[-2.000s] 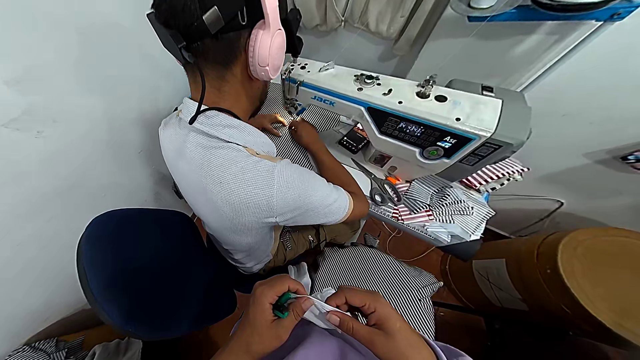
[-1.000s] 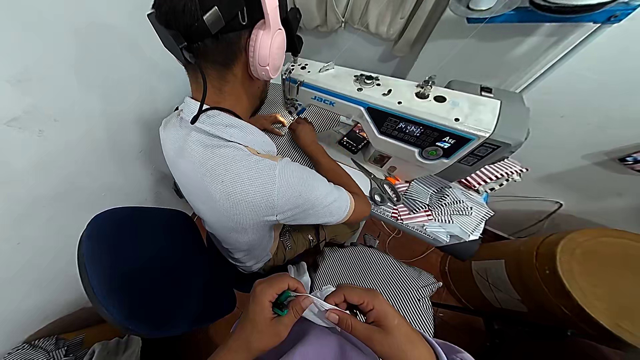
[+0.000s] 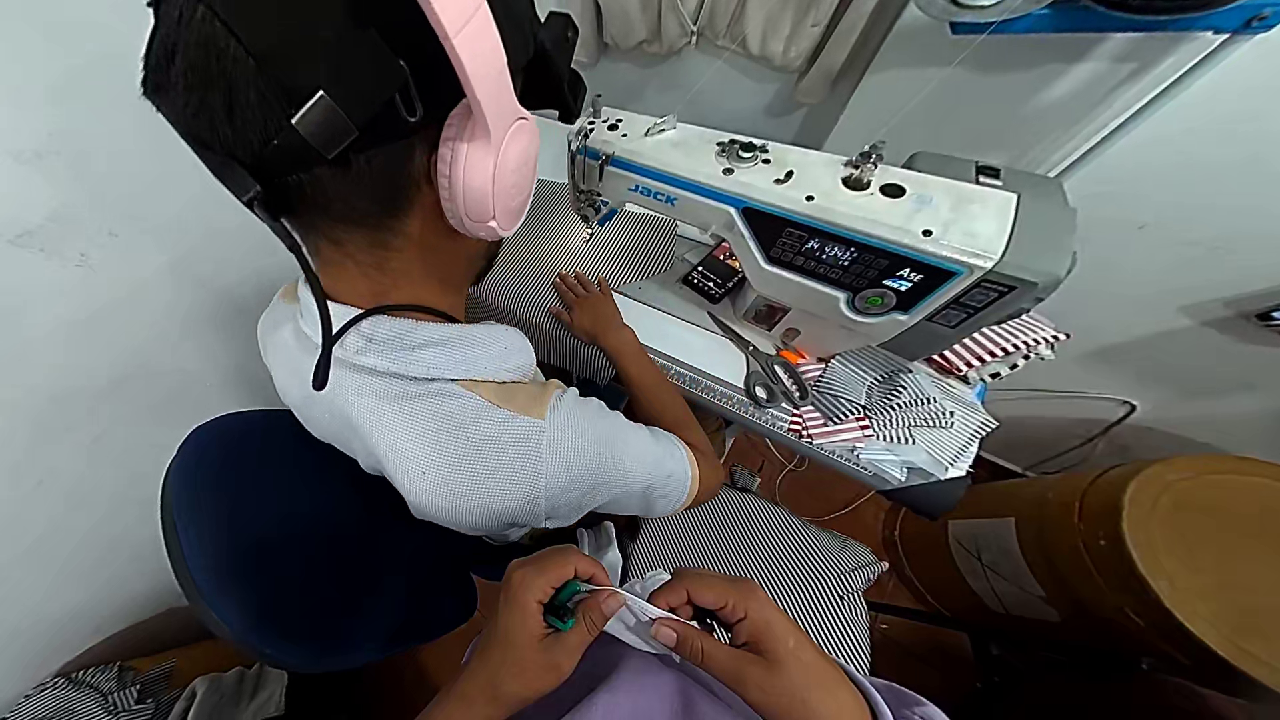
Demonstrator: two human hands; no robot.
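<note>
At the bottom centre, my left hand (image 3: 550, 625) pinches the edge of a white cloth piece (image 3: 636, 622) and also holds a small green tool (image 3: 565, 605), its kind partly hidden by the fingers. Close on the right, my right hand (image 3: 745, 635) grips the same cloth between thumb and fingers; something dark shows under those fingers. The cloth edge stretches between both hands above purple fabric (image 3: 640, 685) on my lap. Just beyond lies black-and-white striped fabric (image 3: 760, 555).
A seated person (image 3: 440, 420) with pink headphones (image 3: 490, 170) works striped fabric (image 3: 560, 270) at a Jack sewing machine (image 3: 800, 220). Scissors (image 3: 765, 370) and striped cloth pieces (image 3: 890, 400) lie on the table. A blue chair (image 3: 300, 540) stands left, a brown drum (image 3: 1100, 560) right.
The other person's hand has drawn back from near the needle and now lies flat on the striped fabric. My hands keep the same hold on the white cloth.
</note>
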